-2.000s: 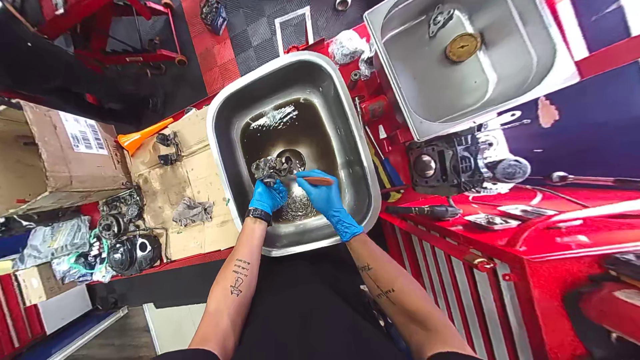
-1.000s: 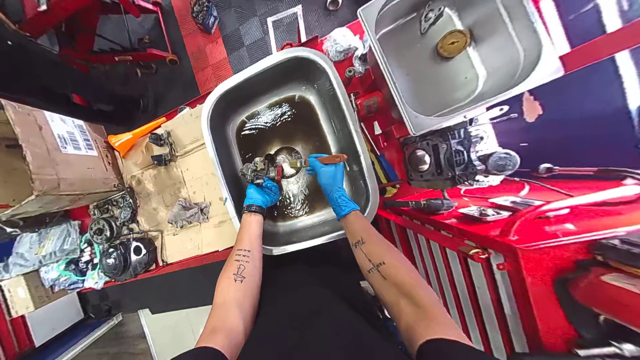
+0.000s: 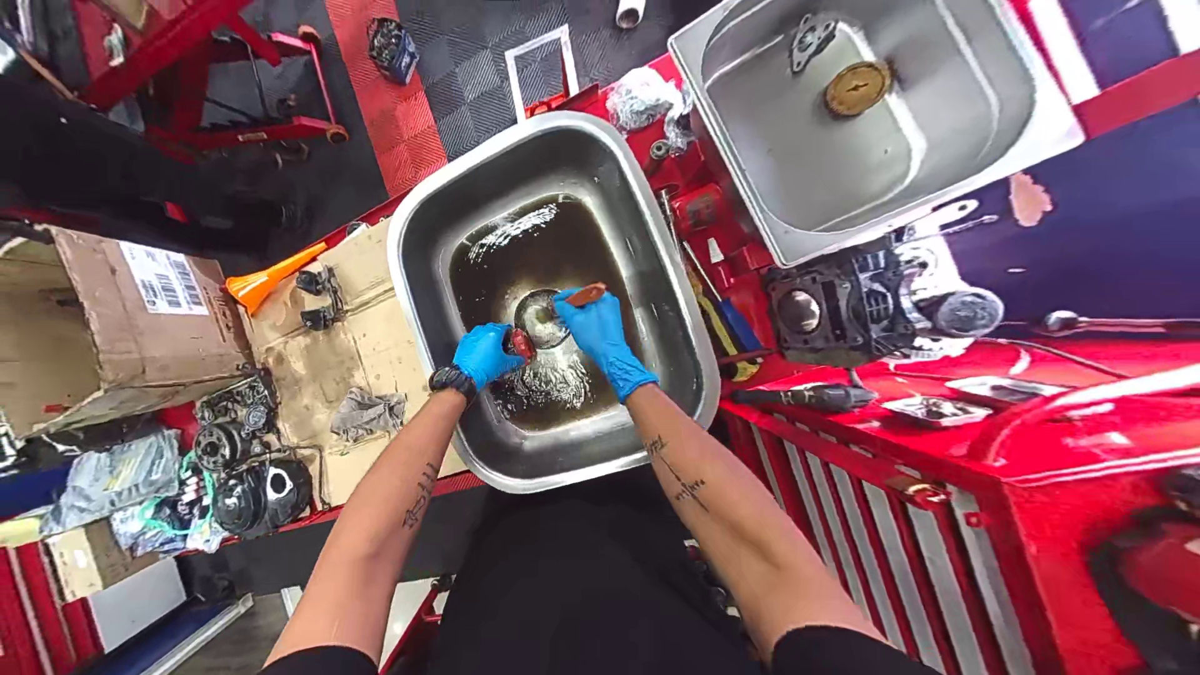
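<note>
A stainless steel sink basin (image 3: 656, 412) holds dark liquid (image 3: 487, 262), its surface rippled near my hands. My left hand (image 3: 484, 354), in a blue glove with a watch at the wrist, grips a small part with a red face (image 3: 521, 345) at the left of the basin. My gloved right hand (image 3: 600, 333) holds a brush-like tool by its brown handle (image 3: 588, 294); its working end is hidden by the fingers and liquid. A round drain (image 3: 542, 319) lies between the two hands, which are apart.
To the left are stained cardboard (image 3: 309, 366), an orange funnel (image 3: 272, 278), a grey rag (image 3: 367, 414), engine parts (image 3: 262, 492) and a cardboard box (image 3: 150, 319). To the right, a second steel basin (image 3: 778, 159) holds a gasket and a brass-coloured disc; an engine cylinder (image 3: 816, 314) sits below it.
The grey metal part seen at my left hand earlier no longer shows; the red-faced piece is now visible there. My right hand has shifted, and the handle now points up and right.
</note>
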